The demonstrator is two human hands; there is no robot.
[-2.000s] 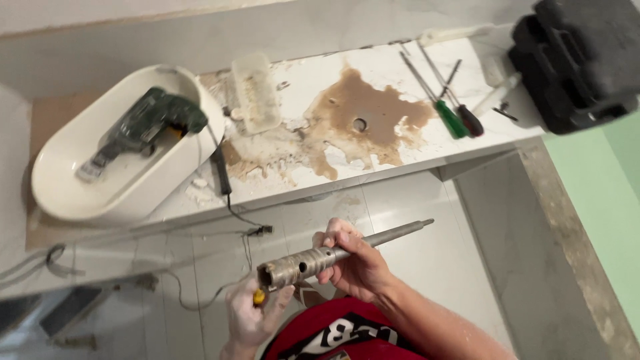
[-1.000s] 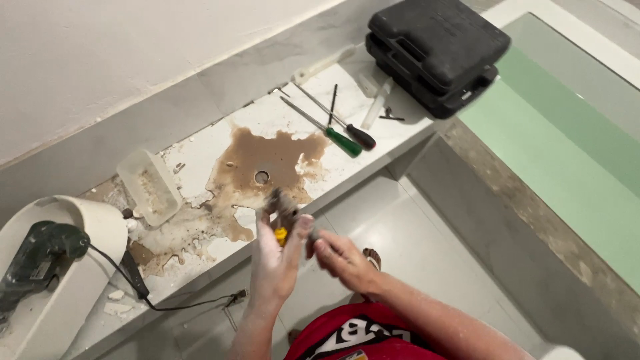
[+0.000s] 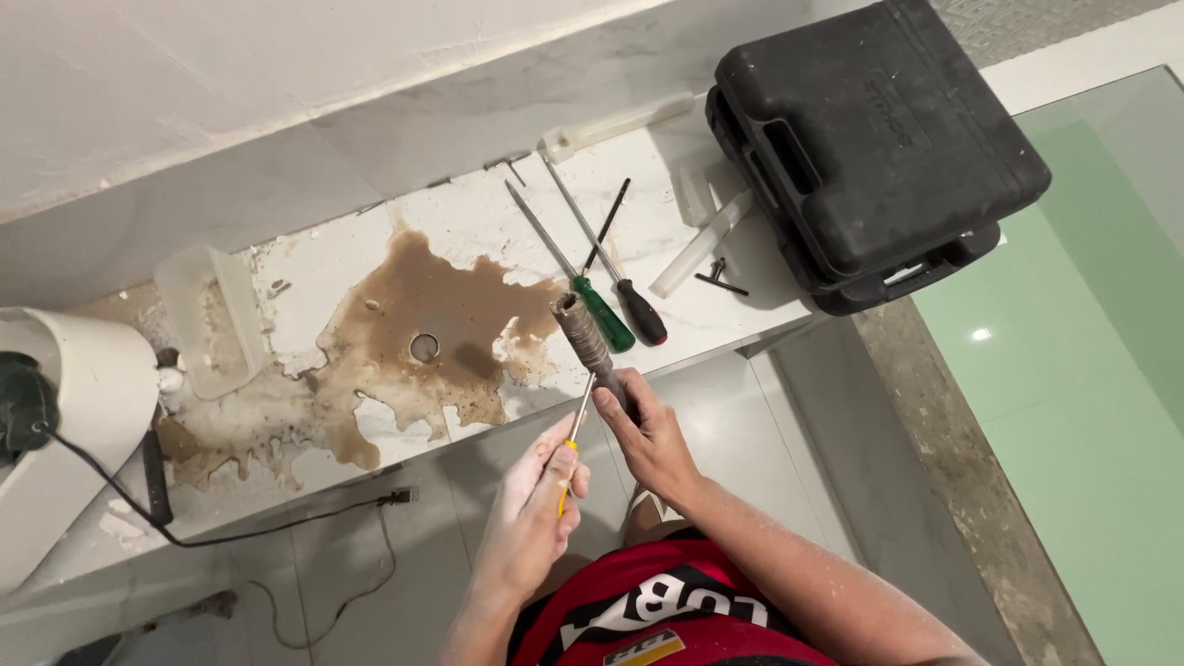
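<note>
My left hand [image 3: 541, 495] grips a small screwdriver with a yellow handle [image 3: 567, 453]; its metal shank points up and touches the side of the core drill bit. Around the lower part of that worn core drill bit [image 3: 583, 338] my right hand [image 3: 647, 430] is closed, and the bit's hollow end tilts up and away from me. Beyond it on the marble counter [image 3: 444, 217] lie a green-handled screwdriver [image 3: 606, 319], a black-handled one [image 3: 641, 313] and a thin black rod [image 3: 610, 217]. A round hole [image 3: 424, 348] sits amid muddy brown slurry [image 3: 407, 296].
A black plastic tool case [image 3: 879, 148] stands at the right, with a drill chuck key [image 3: 721, 277] and a translucent tube [image 3: 703, 245] beside it. At the left are a clear plastic tub [image 3: 211, 319], a white basin [image 3: 102, 370] holding a green power tool [image 3: 23, 407], and its cable [image 3: 277, 527].
The view has swung to the right. The core bit, held lengthwise across my body two seconds ago, now points away from me. The yellow-handled screwdriver's shank now shows against the bit.
</note>
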